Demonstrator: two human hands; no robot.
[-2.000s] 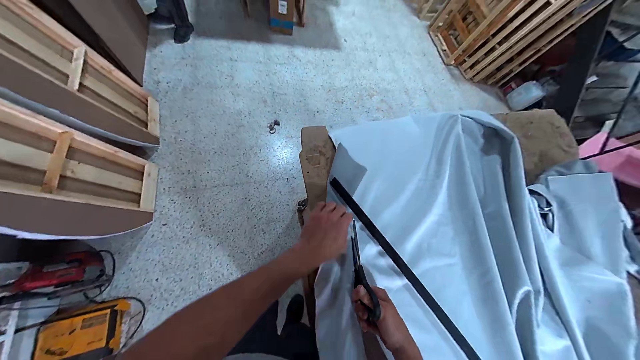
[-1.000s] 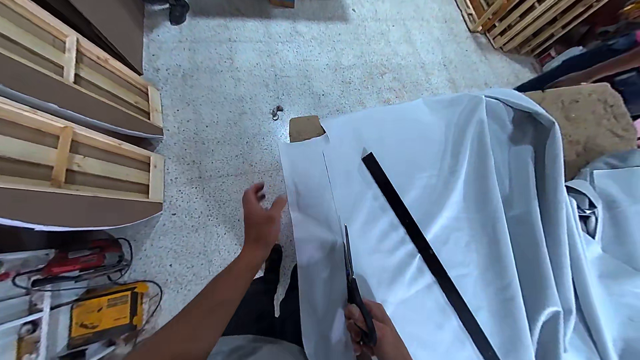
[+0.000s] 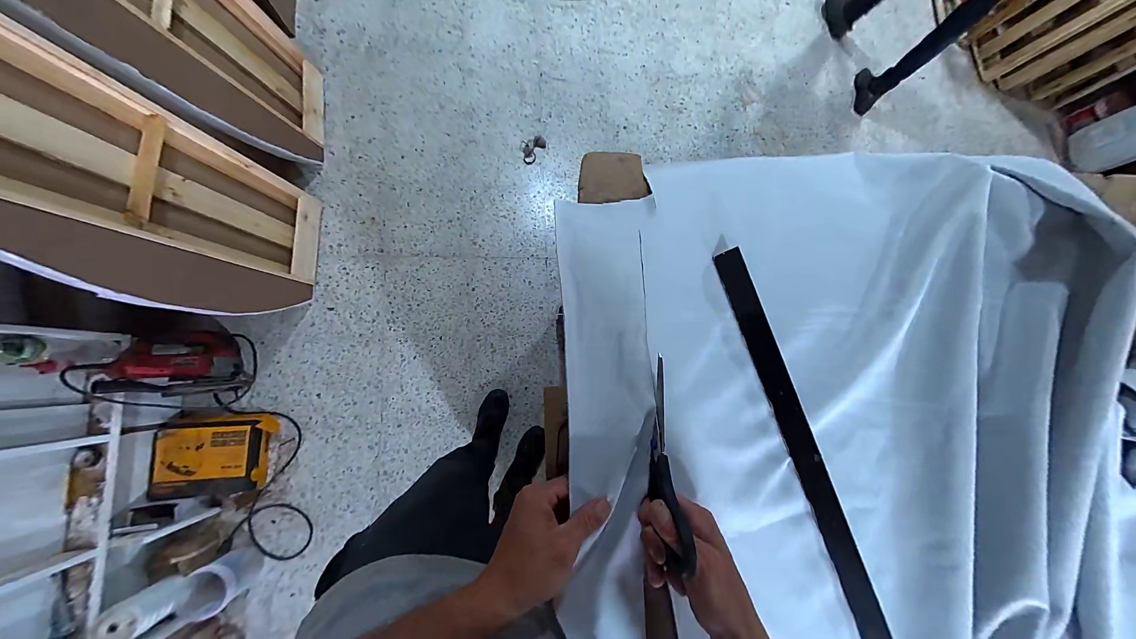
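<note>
Light grey-blue fabric [image 3: 710,204] lies spread over a work table. My right hand [image 3: 692,555] grips the black-handled scissors [image 3: 661,470], whose blades are at a slit in the fabric and point away from me. A thin dark line runs on the fabric beyond the blade tips. My left hand [image 3: 555,537] pinches the near left edge of the fabric between thumb and fingers, left of the scissors. To the right of them a long black straight bar [image 3: 790,417] lies slantwise on the fabric.
Curved wooden frames [image 3: 146,169] stand at the left. Below them are a red power tool [image 3: 182,355], a yellow-and-black case [image 3: 213,453] and a white shelf rack [image 3: 102,506]. A person's legs [image 3: 923,58] and slatted wood [image 3: 1056,40] are at the top right. A small object [image 3: 532,148] lies on the floor.
My left hand was open and off the fabric a second ago; now it holds the fabric's edge. Two seconds ago it was near the bar's far end. A person's legs have come into view at top right.
</note>
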